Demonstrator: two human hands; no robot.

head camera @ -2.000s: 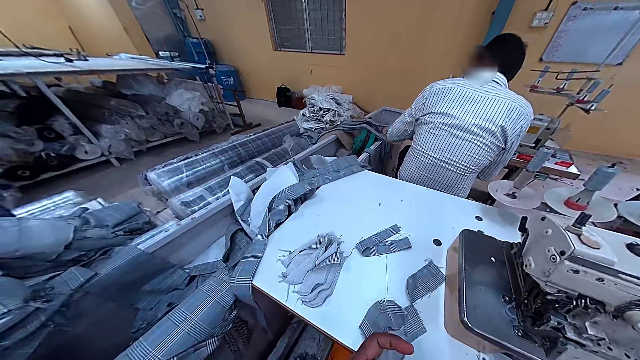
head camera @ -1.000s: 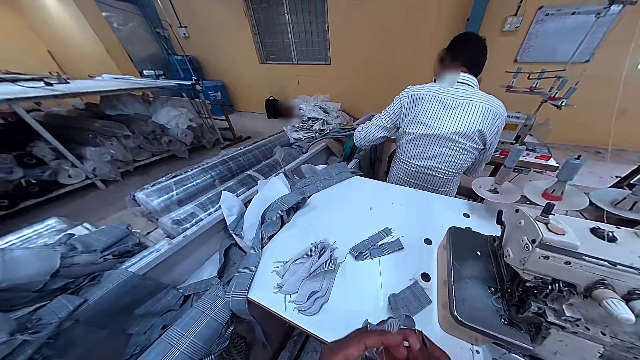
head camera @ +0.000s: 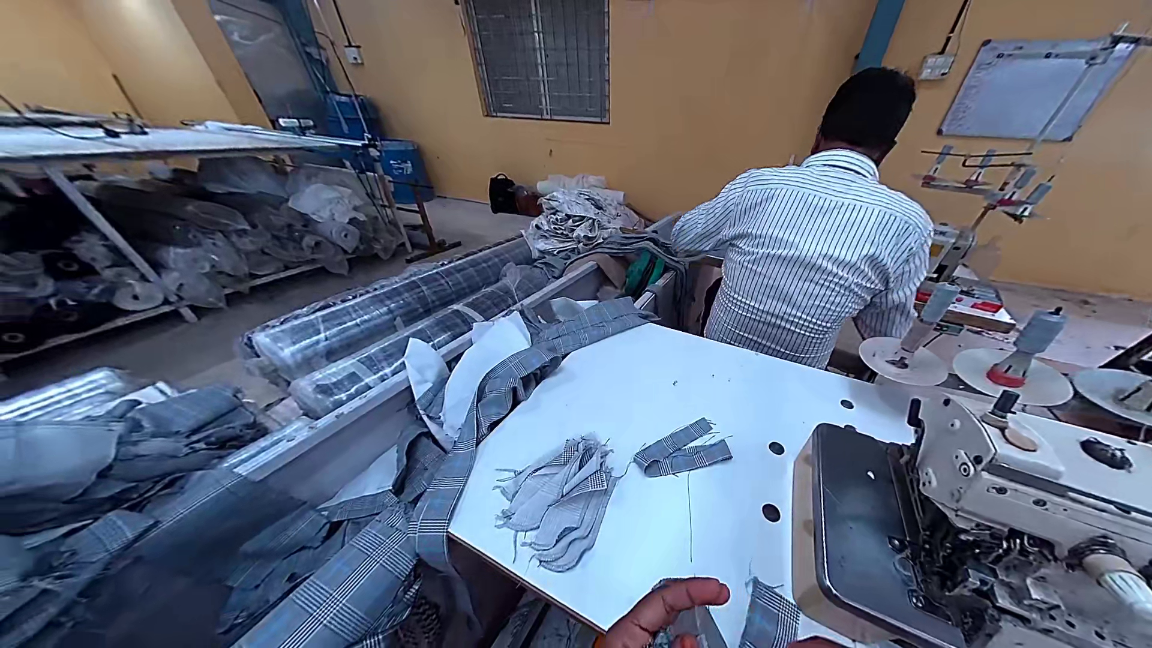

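Observation:
At the bottom edge of the view, my left hand (head camera: 666,614) is bent around a small grey piece of fabric, its lower part cut off by the frame. Only a sliver of my right hand (head camera: 814,643) shows, beside a grey checked fabric piece (head camera: 769,614). Farther up the white table (head camera: 720,378) lie a bunch of frayed grey fabric pieces (head camera: 567,504) and a folded checked strip (head camera: 682,450). To the right stands an overlock sewing machine (head camera: 1008,504) with its dark plate.
A long checked cloth strip (head camera: 450,468) hangs over the table's left edge. Beyond it are heaped fabric (head camera: 81,459) and plastic-wrapped rolls (head camera: 387,306). A person in a striped shirt (head camera: 810,252) stands behind the table, near thread cones (head camera: 1035,333) on stands.
Two seconds ago one hand's fingers showed at the bottom edge; one second ago both hands were there. The checked pieces near the machine are now partly out of view.

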